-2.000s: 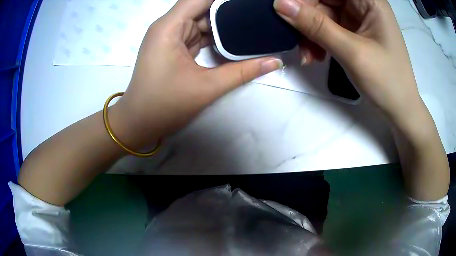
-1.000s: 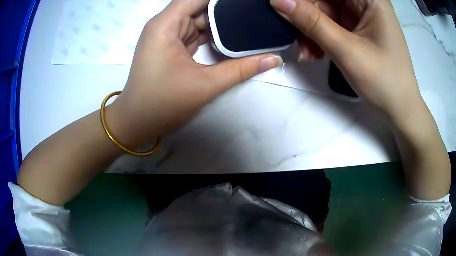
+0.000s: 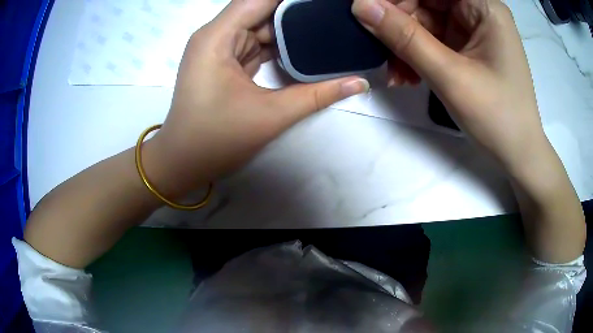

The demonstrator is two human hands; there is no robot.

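A rounded-rectangular housing [image 3: 328, 40] with a black face and a pale rim is held between my hands at the top centre. My left hand [image 3: 240, 97] grips its left side and lower edge, with the thumb along the bottom. My right hand [image 3: 448, 65] holds its right side, with the thumb pressed on the black face near the upper right corner. My right fingers are partly hidden behind the housing. Another dark piece with a pale edge [image 3: 442, 114] lies on the table, partly hidden under my right hand.
A white liner sheet [image 3: 120, 49] with faint marks lies at the upper left of the marbled table [image 3: 312, 175]. A blue bin [image 3: 12, 130] stands at the left edge. Dark objects [image 3: 564, 12] show at the top right corner. The table's front edge runs below my hands.
The housing and both hands shift only very slightly. My right thumb stays on the black face, a little nearer the housing's upper right. The grip has not changed.
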